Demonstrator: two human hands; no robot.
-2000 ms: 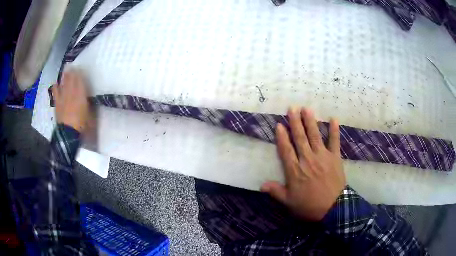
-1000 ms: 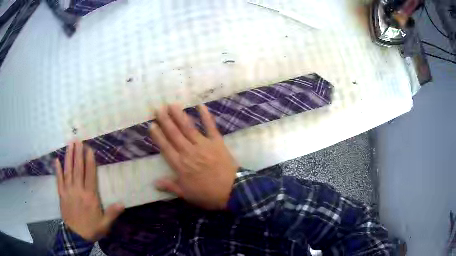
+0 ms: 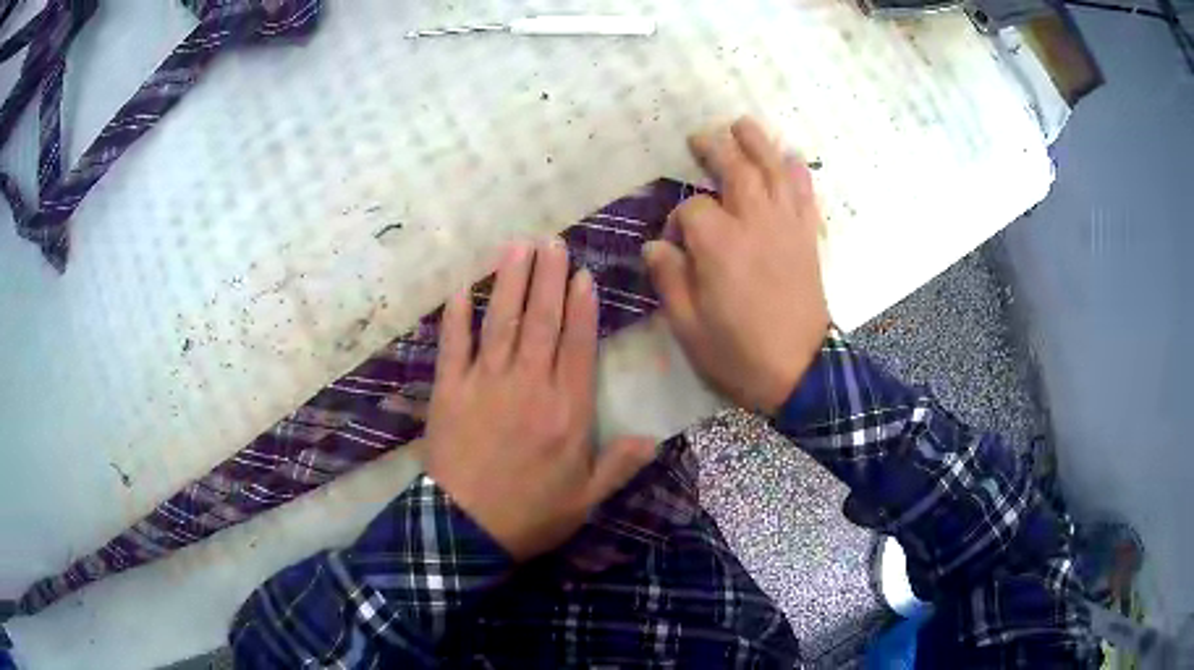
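Observation:
A purple-and-white plaid tie [image 3: 313,429] lies diagonally on the padded off-white table, narrow at the lower left and wide at the upper right. My left hand [image 3: 517,399] lies flat across its wide part, fingers apart and pointing away from me, holding nothing. My right hand [image 3: 746,262] is at the wide end, with its bent fingers over the tip and covering part of it. Whether its fingers pinch the cloth cannot be seen.
Other plaid ties [image 3: 55,144] lie tangled at the upper left. A slim tool with a white handle [image 3: 583,25] lies at the far side. A metal thing is cut off at the top right. Speckled floor [image 3: 773,511] shows below the table edge.
The view has shifted. My left hand has moved up the tie to its wide part. My right hand has moved from the middle to the wide end, and its fingers have bent.

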